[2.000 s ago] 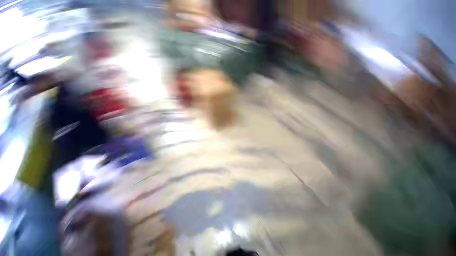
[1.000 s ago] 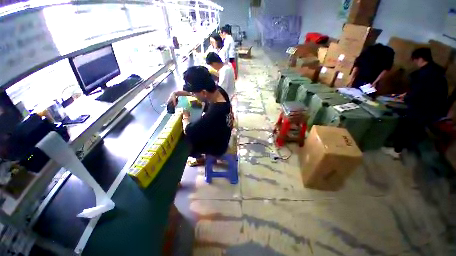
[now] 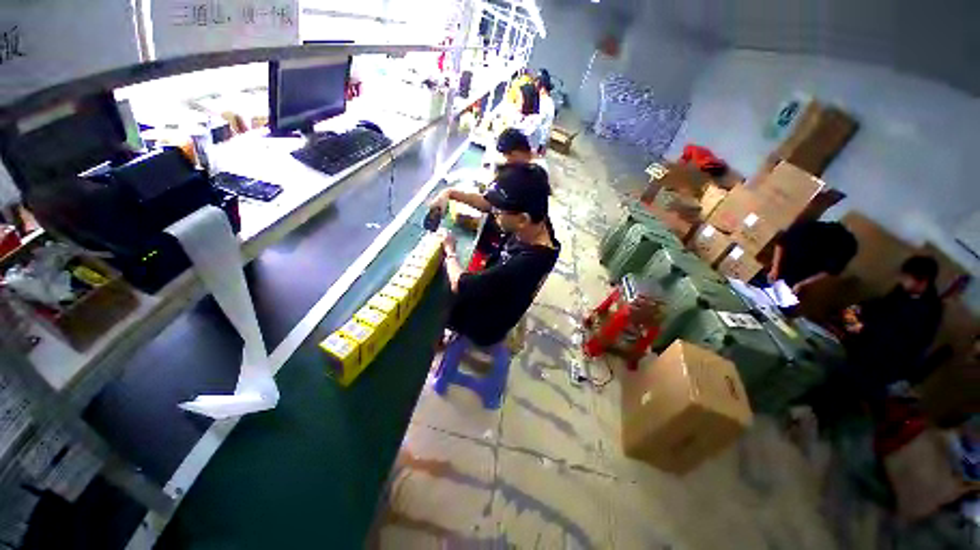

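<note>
Neither of my hands is in the picture. A row of small yellow boxes [image 3: 378, 317] with white labels stands on the green bench top [image 3: 290, 473] in front of me. A seated person in a black cap and black top holds a dark scanner [image 3: 434, 218] over the far end of the row. A long white label strip [image 3: 231, 301] hangs from the black printer [image 3: 161, 215] on the shelf, and its lower end lies folded on the bench.
A monitor [image 3: 310, 95] and keyboard [image 3: 342, 148] stand on the white shelf. A blue stool [image 3: 473, 368] is under the seated person. A large brown carton [image 3: 685, 406], a red stool [image 3: 625, 326] and green bins [image 3: 688, 295] stand right. Two people in dark clothes are behind the bins.
The view has shifted and tilted, so the bench and box row sit further right. The seated person still holds the scanner at the row. My hands stay out of view.
</note>
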